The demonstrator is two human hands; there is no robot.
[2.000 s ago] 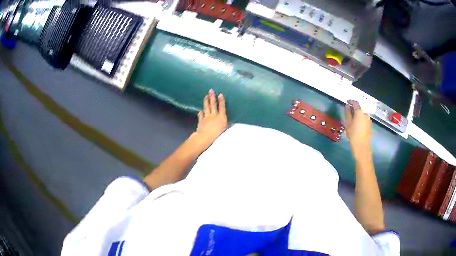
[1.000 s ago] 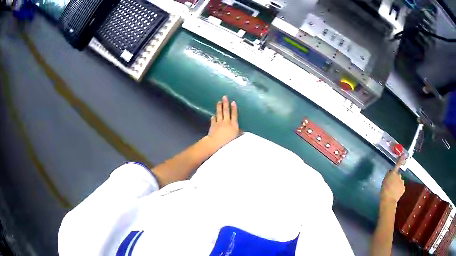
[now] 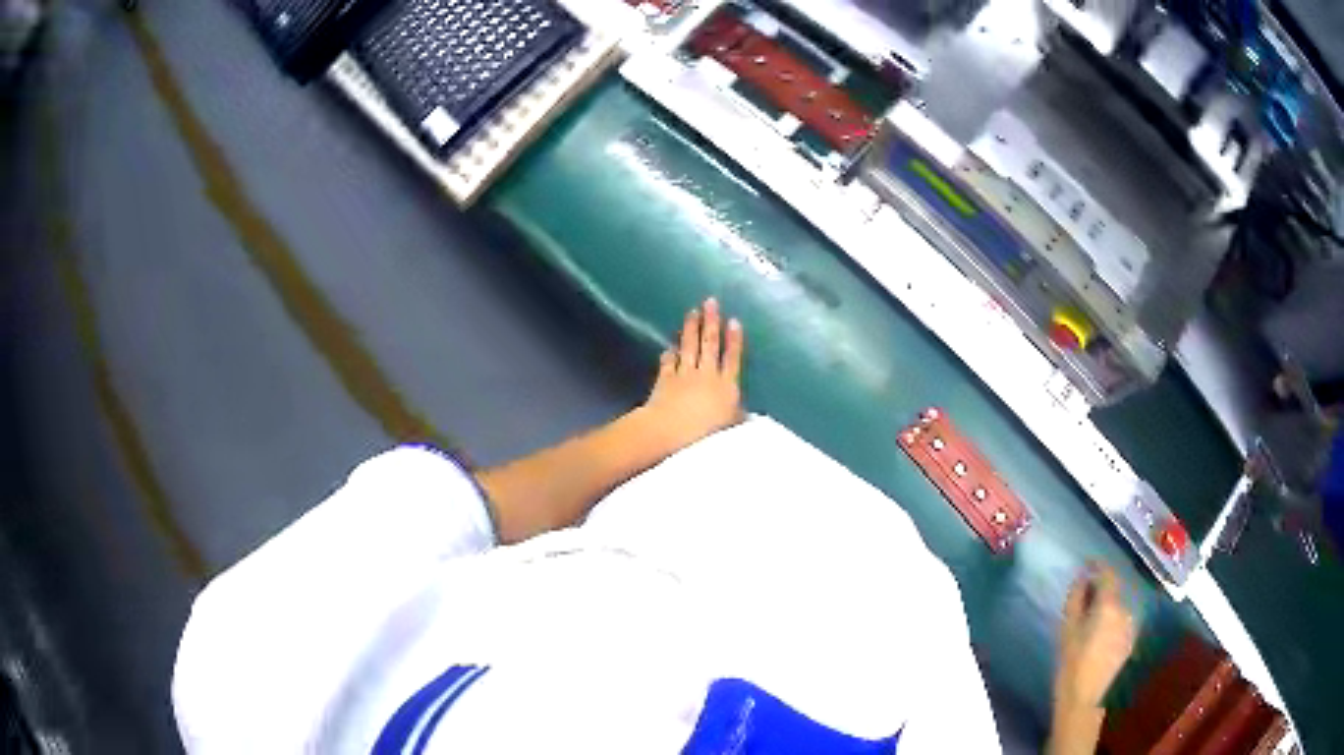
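Observation:
A red-brown carrier fixture with a row of round metal spots lies loose on the green mat. My left hand rests flat on the mat's near edge, left of the carrier, and holds nothing. My right hand is over the mat, right of and nearer than the carrier and apart from it. It is blurred, with its fingers curled, and I cannot tell whether it holds anything. The start button box with its red button is on the white rail beyond my right hand.
Stacked carriers stand at the right bench end. The white conveyor rail runs along the bench; another carrier lies behind it. The machine has an emergency stop and control panel. A black component tray is at upper left.
My right hand reached to the red button, then came back towards me over the mat. My left hand has stayed on the mat. The view has turned, and the carrier has stayed on the mat.

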